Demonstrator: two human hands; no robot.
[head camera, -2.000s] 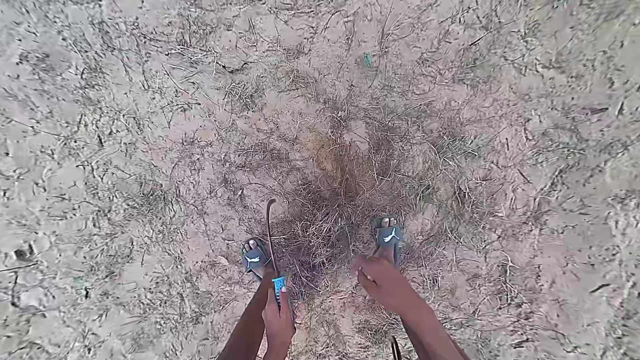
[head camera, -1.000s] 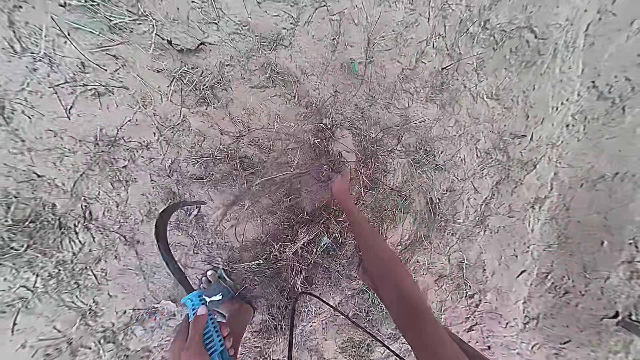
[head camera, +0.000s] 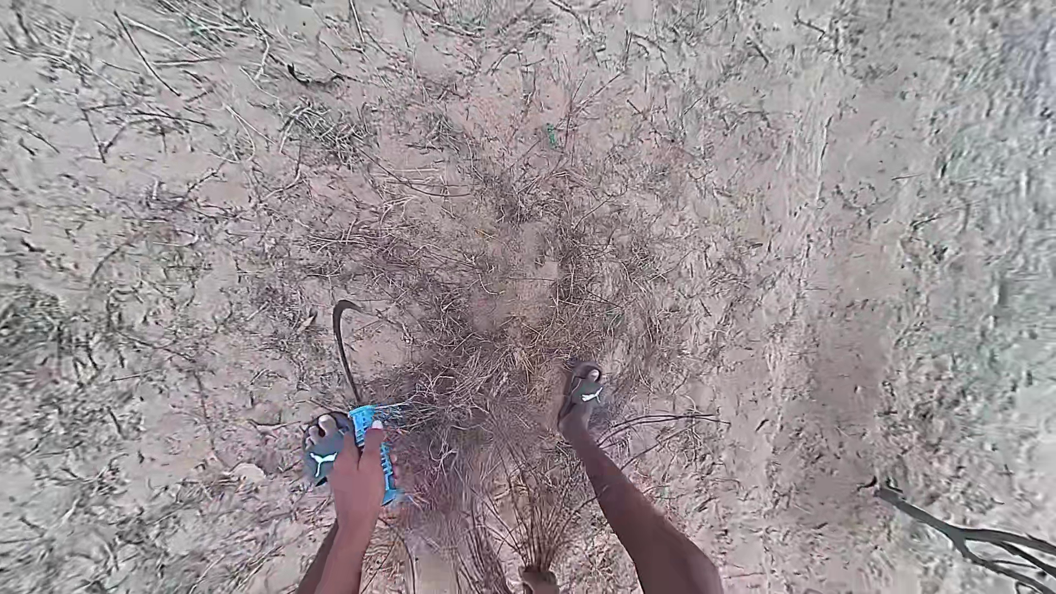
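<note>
My left hand (head camera: 360, 478), at the lower left, grips the blue handle (head camera: 384, 466) of a sickle. Its dark curved blade (head camera: 341, 346) points forward, hooked at the tip. Beside this hand is my left foot in a dark sandal (head camera: 320, 454). At the bottom edge, what shows of my right hand (head camera: 539, 579) is closed around the base of a bunch of dry stems (head camera: 536, 511), which fan out forward; most of the hand is cut off. My right foot, in the other sandal (head camera: 587, 394), stands farther forward, right of the stems.
Tangled dry brush (head camera: 478, 346) covers the soil between and ahead of my feet. A forked dark branch (head camera: 961, 532) lies at the lower right. Loose twigs (head camera: 144, 54) are scattered at the upper left, and a small green scrap (head camera: 552, 136) lies ahead.
Two seconds ago my right hand was in full view near the right sandal; now only part shows at the bottom edge, with the stems. The sickle remains in my left hand.
</note>
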